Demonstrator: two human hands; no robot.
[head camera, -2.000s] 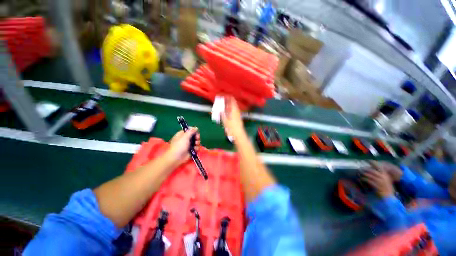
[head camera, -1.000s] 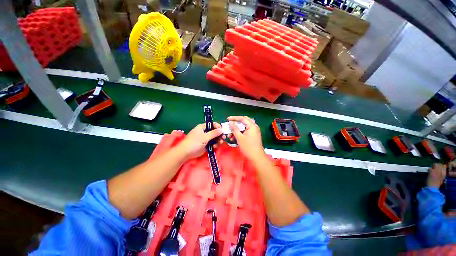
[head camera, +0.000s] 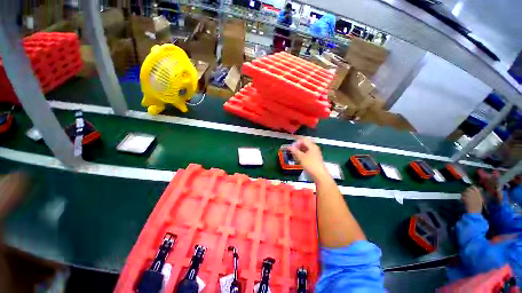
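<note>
My right hand (head camera: 304, 153) is over an open black box base with orange-red rim (head camera: 290, 163) on the green belt. Its fingertips are close together at the box; whether they hold anything is too small to tell. Dark content shows inside the box. My left hand is not in view. The red-pink foam tray (head camera: 229, 203) lies in front of me, its upper pockets empty. Several black smartwatches (head camera: 192, 272) with straps lie along its near end, with white slips beside some. A pale box lid (head camera: 250, 156) lies left of the box base.
More box bases (head camera: 364, 165) and lids (head camera: 136, 143) lie along the belt. Across it stand a yellow fan (head camera: 167, 79) and stacked foam trays (head camera: 289, 86). Another person's hand (head camera: 473, 200) is at right, near an orange-rimmed box (head camera: 423, 232). A blurred hand, apparently another person's, is at the left edge.
My left hand and the watch it held have left the tray area. My right hand has moved right to the box base; the small white piece no longer shows. The view has shifted.
</note>
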